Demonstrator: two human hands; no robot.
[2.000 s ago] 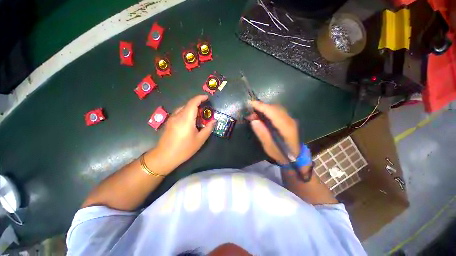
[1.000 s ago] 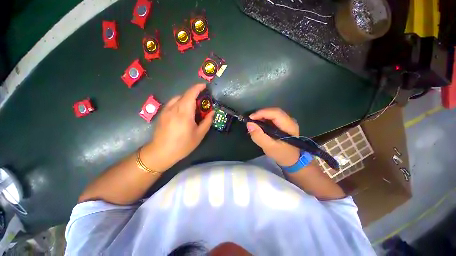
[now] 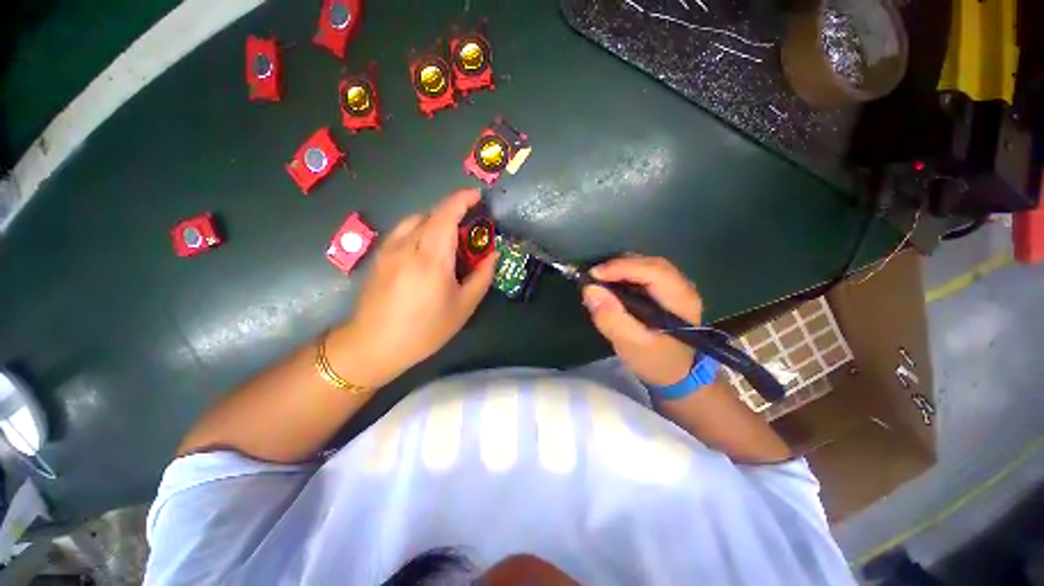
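My left hand (image 3: 418, 286) grips a red module (image 3: 477, 237) with a gold centre between thumb and fingers. A green circuit board (image 3: 512, 270) in a black housing (image 3: 532, 278) lies against the module's right side, by my left thumb. My right hand (image 3: 645, 315) holds a black soldering iron (image 3: 675, 329) like a pen. Its thin metal tip points left to the upper edge of the board, near the module. Whether the tip touches cannot be told.
Several red modules lie behind and to the left, such as one beside a small white piece (image 3: 519, 159). A dark mat (image 3: 710, 103) and round tin (image 3: 845, 52) are at the back right. A gridded tray (image 3: 798, 343) sits in a cardboard box (image 3: 887, 424).
The iron in my right hand has swung left and down from its upright pose, its tip now at the board. My left hand keeps hold of the module. The whole view has shifted.
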